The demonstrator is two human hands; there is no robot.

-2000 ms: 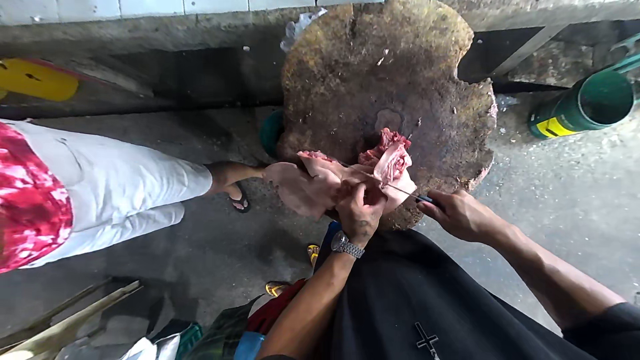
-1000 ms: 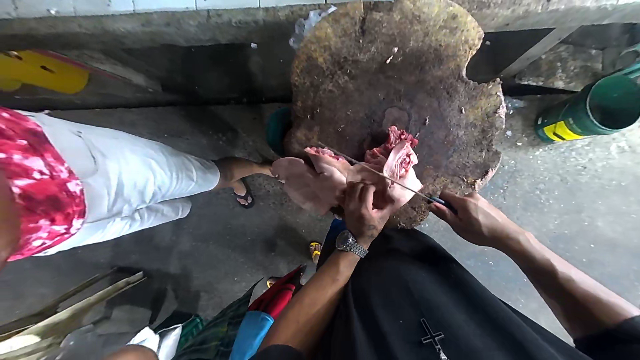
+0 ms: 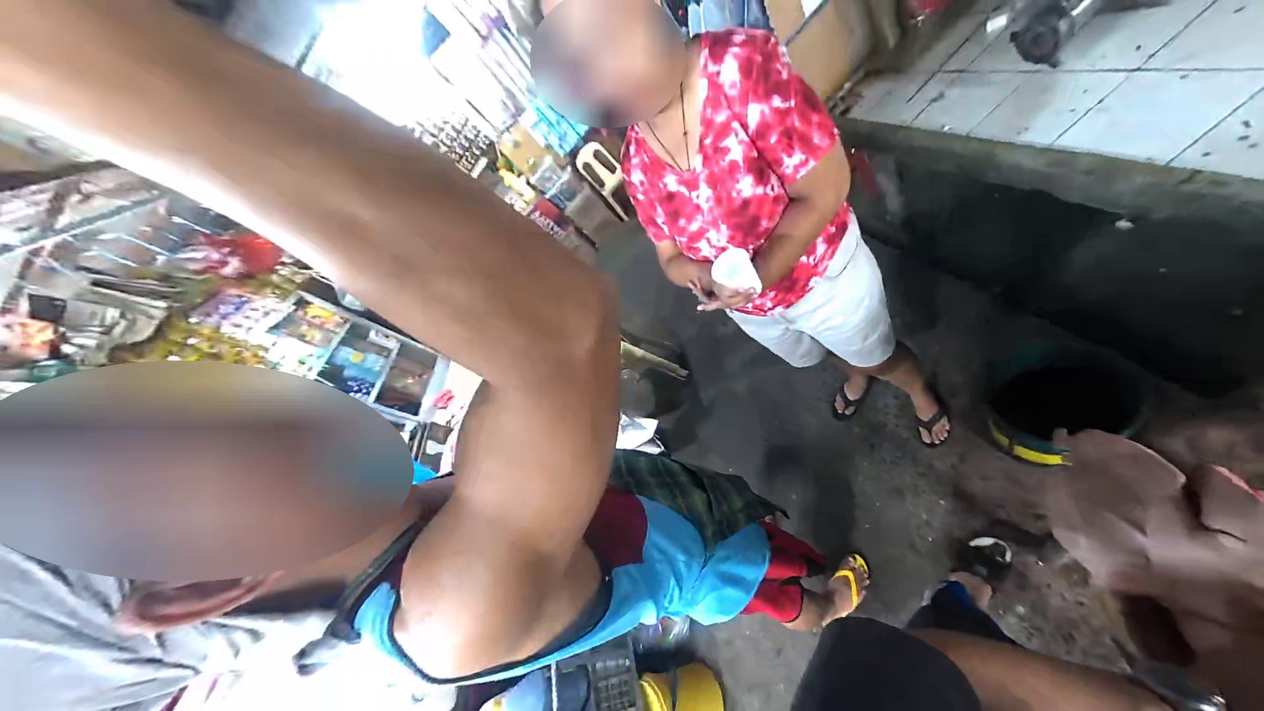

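Pale, skin-on raw meat (image 3: 1116, 494) lies at the right edge of the head view, over a brownish surface that the frame cuts off. My left forearm (image 3: 1037, 667) enters along the bottom right, its sleeve dark and a metal wristwatch (image 3: 1175, 686) at the wrist beside the meat. Beyond the watch I cannot make out my left hand. Neither my right hand nor the knife shows.
Close on my left, a person in a blue sleeveless top (image 3: 691, 563) has a raised bare arm (image 3: 513, 267). Further off stands a person in a red and white shirt (image 3: 741, 158). A dark bucket (image 3: 1027, 449) with a yellow band and a tiled ledge (image 3: 1047, 109) are at right.
The view has swung far to the left. The knife, which my right hand held at the meat, is out of sight. A nearby person's raised arm now crosses the view.
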